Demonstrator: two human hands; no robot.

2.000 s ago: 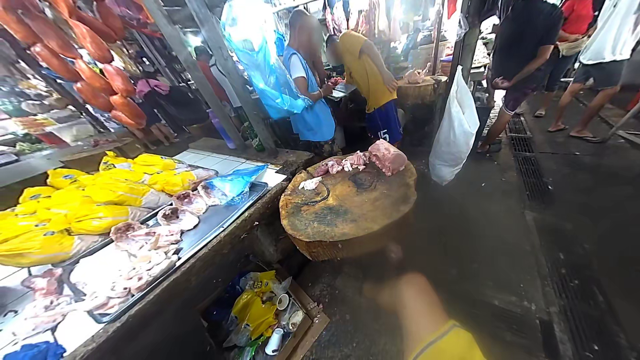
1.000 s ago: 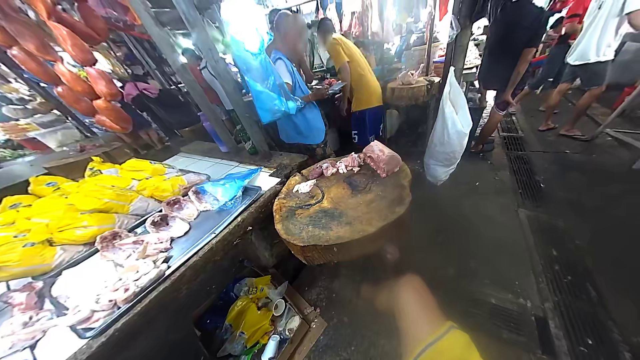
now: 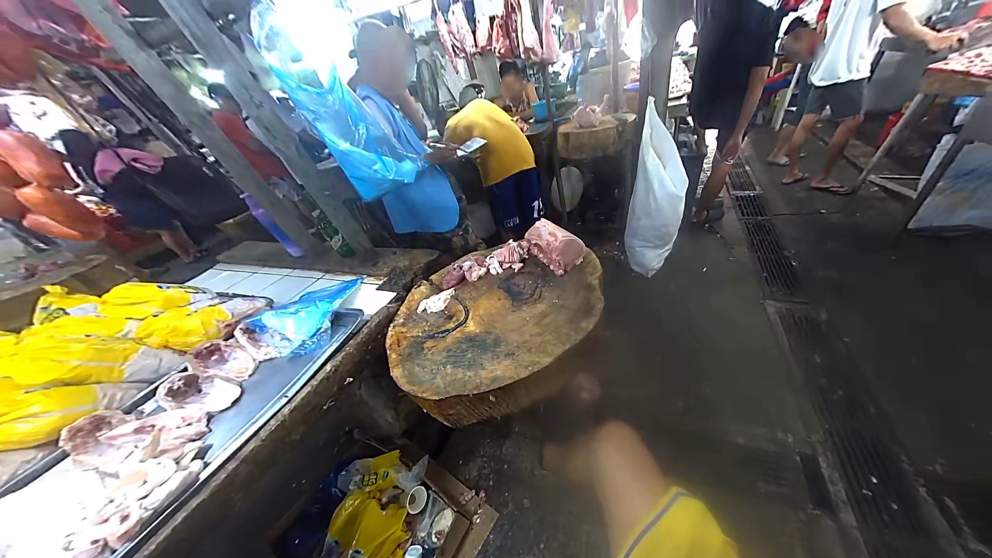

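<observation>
My right forearm comes up from the bottom edge in a yellow sleeve, and my right hand (image 3: 572, 456) is a dark blur below the near rim of a round wooden chopping block (image 3: 504, 333). Whether it holds anything cannot be made out. My left hand is out of view. A large chunk of raw meat (image 3: 556, 246) lies at the block's far edge, with smaller meat pieces (image 3: 487, 263) beside it and a pale scrap (image 3: 435, 301) to their left. On the left, cut poultry pieces (image 3: 198, 391) lie on a metal tray (image 3: 267, 411), near yellow-bagged poultry (image 3: 77, 349) and a blue plastic bag (image 3: 298, 318).
A cardboard box (image 3: 469, 515) with yellow wrappers and cups stands below the counter. A white sack (image 3: 656, 194) hangs behind the block. A person in blue (image 3: 418, 194) holds a phone, beside a person in yellow (image 3: 496, 143). A floor drain (image 3: 775, 256) runs along the right.
The person in the yellow shirt has bent further forward. My right arm stays low in front of the block, and the meat lies in the same place on it.
</observation>
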